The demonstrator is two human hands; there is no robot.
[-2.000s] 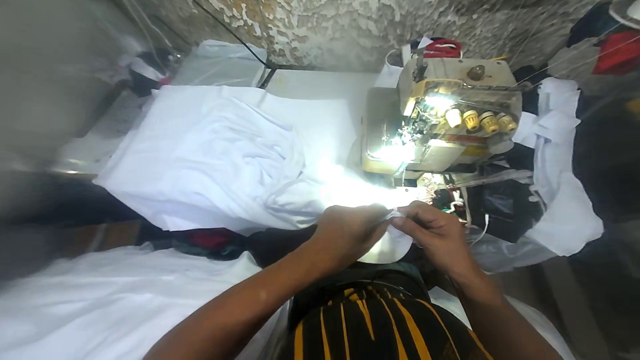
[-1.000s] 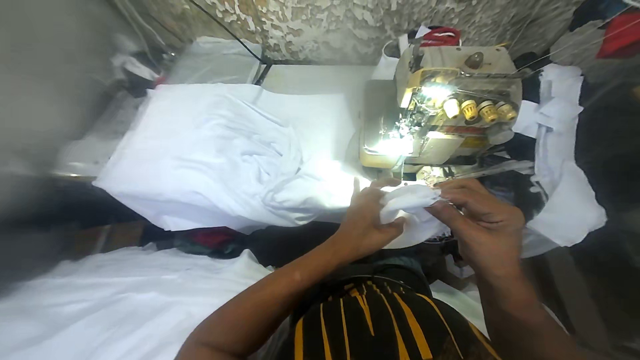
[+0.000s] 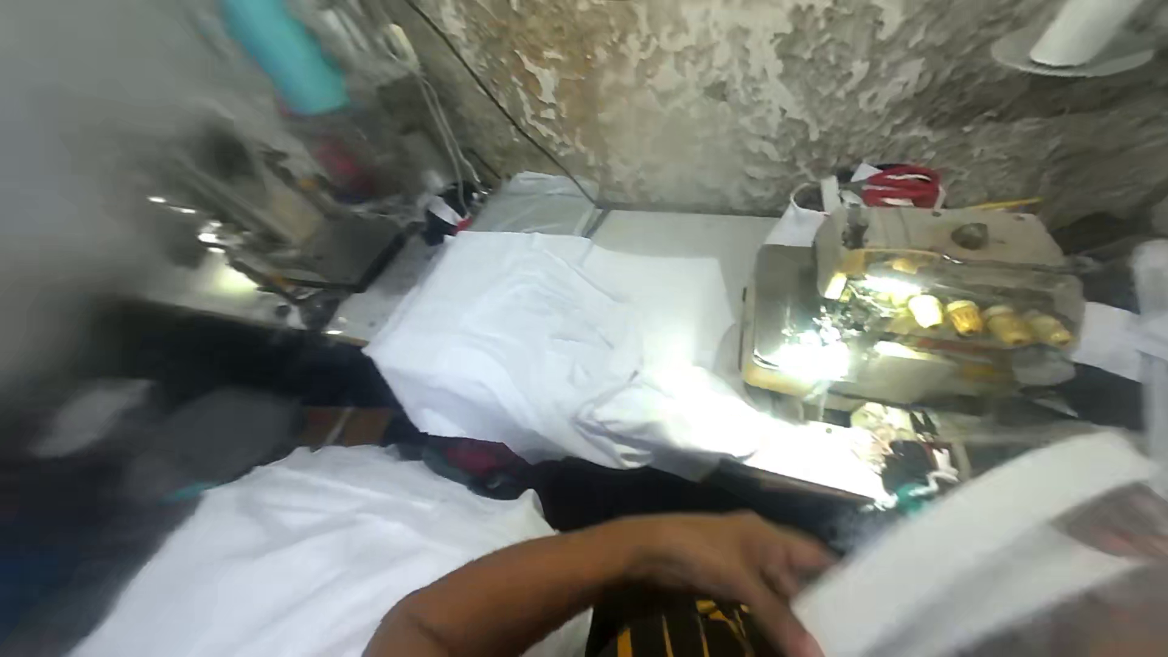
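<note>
My left hand (image 3: 744,566) is low in the view, right of centre, its fingers at the edge of a blurred white fabric piece (image 3: 976,547); whether they grip it is not plain. At the lower right edge my right hand (image 3: 1127,538) is mostly hidden behind this fabric and blurred. Above both hands stands an overlock sewing machine (image 3: 958,301) with yellow tension knobs and a bright lamp lit at its needle area. White fabric (image 3: 538,338) lies spread on the machine table, left of the machine.
More white fabric (image 3: 347,547) lies heaped at the lower left. Another machine (image 3: 301,228), blurred, stands at the left. A rough peeling wall (image 3: 693,109) runs behind the table. White thread cone (image 3: 1086,32) at the upper right; a red coil (image 3: 902,186) lies behind the sewing machine.
The white piece, between both hands near the needle area before, is now at the lower right, larger in view. My right hand has moved right. The view has shifted left.
</note>
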